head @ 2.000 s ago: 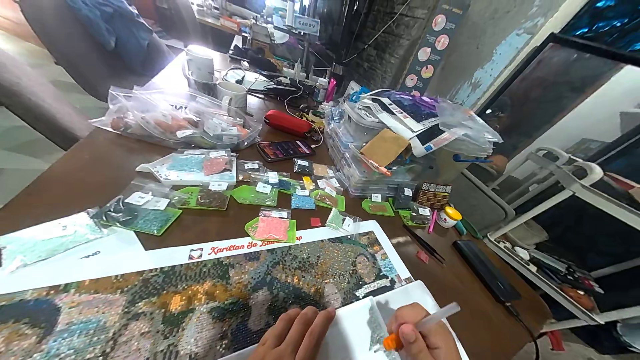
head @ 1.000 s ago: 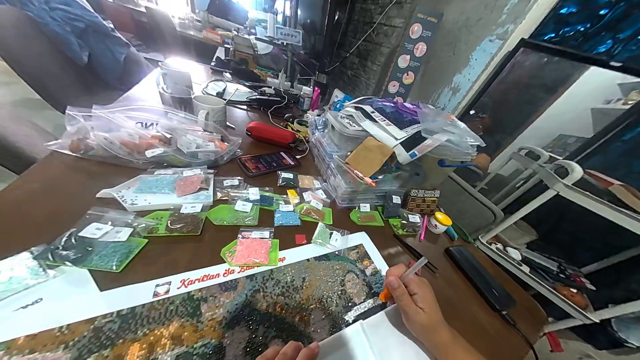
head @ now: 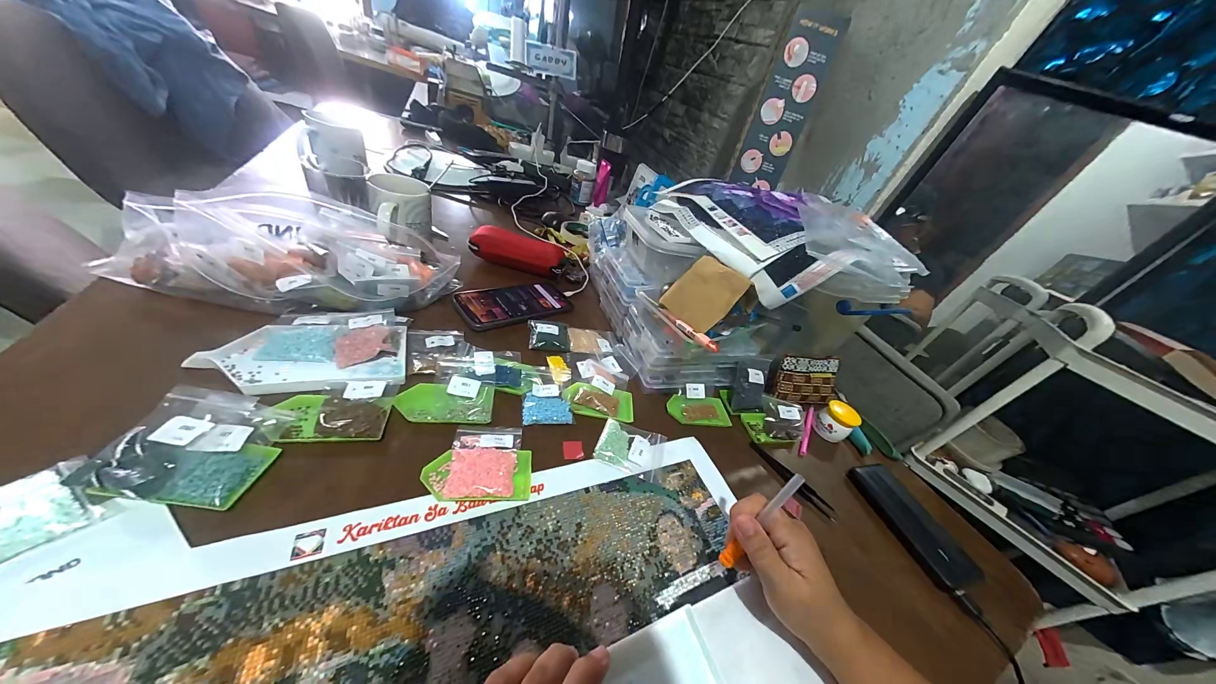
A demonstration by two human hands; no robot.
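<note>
A diamond painting canvas [head: 380,608], covered with small shiny drills, lies along the near edge of the table. My right hand [head: 784,560] holds a diamond painting pen [head: 781,496] with a clear barrel and an orange tip, low over the canvas's right end. At the bottom edge, the fingers of my left hand [head: 551,665] rest on the canvas beside a white sheet [head: 750,636]; the rest of that hand is out of view. Green trays hold drill bags, among them a bag of pink drills [head: 482,472] touching the canvas's top border. Black tweezers [head: 798,483] lie right of the canvas.
Zip bags [head: 285,256], mugs [head: 399,204], a red case [head: 516,250] and a phone [head: 513,305] stand or lie farther back. Stacked plastic boxes [head: 665,332] are at centre right. A black power bank [head: 912,527] with a cable and a white metal cart [head: 1026,513] are on the right.
My right hand has moved up and right with the pen, away from the bottom edge. My left hand now shows only its fingers; earlier more of it was visible.
</note>
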